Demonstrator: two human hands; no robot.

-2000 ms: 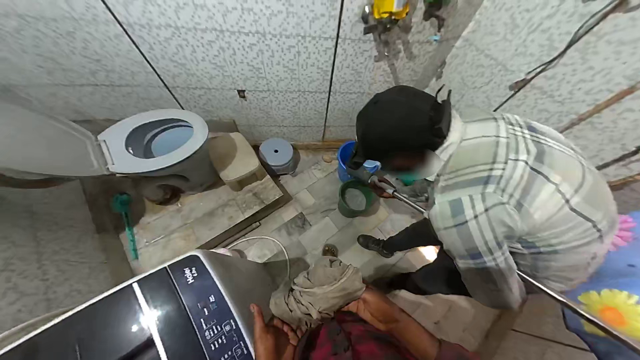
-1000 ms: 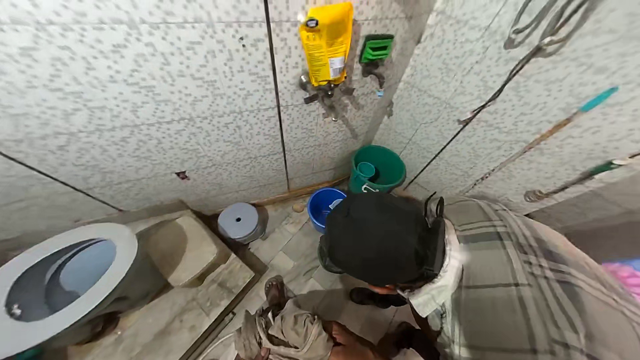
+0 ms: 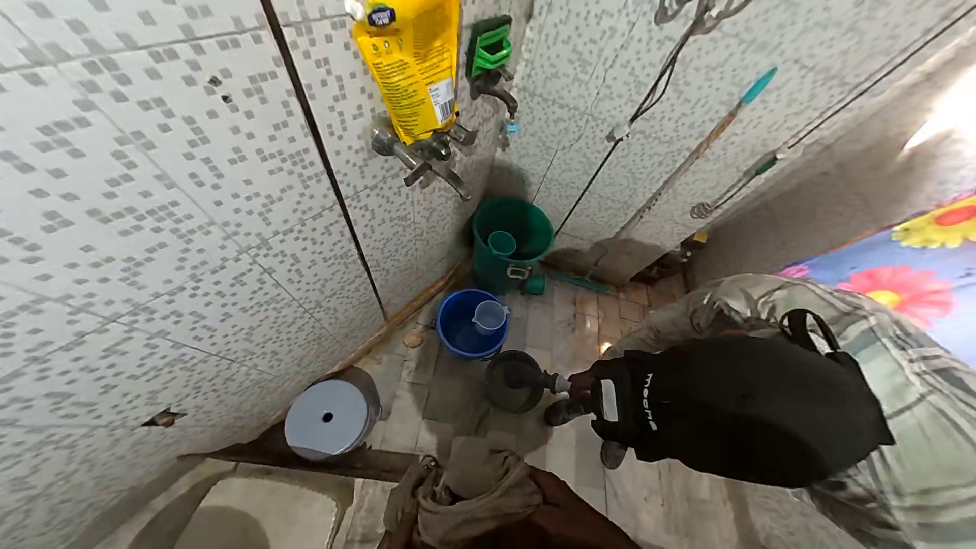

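A crumpled grey-beige cloth (image 3: 476,496) is bunched at the bottom centre of the head view. My right hand (image 3: 553,496) grips its right side. My left hand (image 3: 402,526) is at its lower left, mostly hidden by the folds. Beyond the cloth, a co-worker in a black cap (image 3: 747,408) and checked shirt bends over a dark bucket (image 3: 515,381). The co-worker's hand (image 3: 583,383) holds a dark fitting with a pale collar, whose end is inside that bucket. A blue bucket (image 3: 471,324) with a clear mug (image 3: 490,316) stands just behind it.
A green bucket (image 3: 511,229) with a green mug stands in the corner below wall taps (image 3: 427,156) and a yellow pouch (image 3: 412,72). A round grey stool (image 3: 328,419) is left, near a low ledge. A long-handled wiper (image 3: 686,164) leans on the right wall.
The view has swung toward the taps and corner, leaving the washing machine and toilet bowl out of frame. The cloth stays in my hands. The co-worker's head is lower than two seconds ago.
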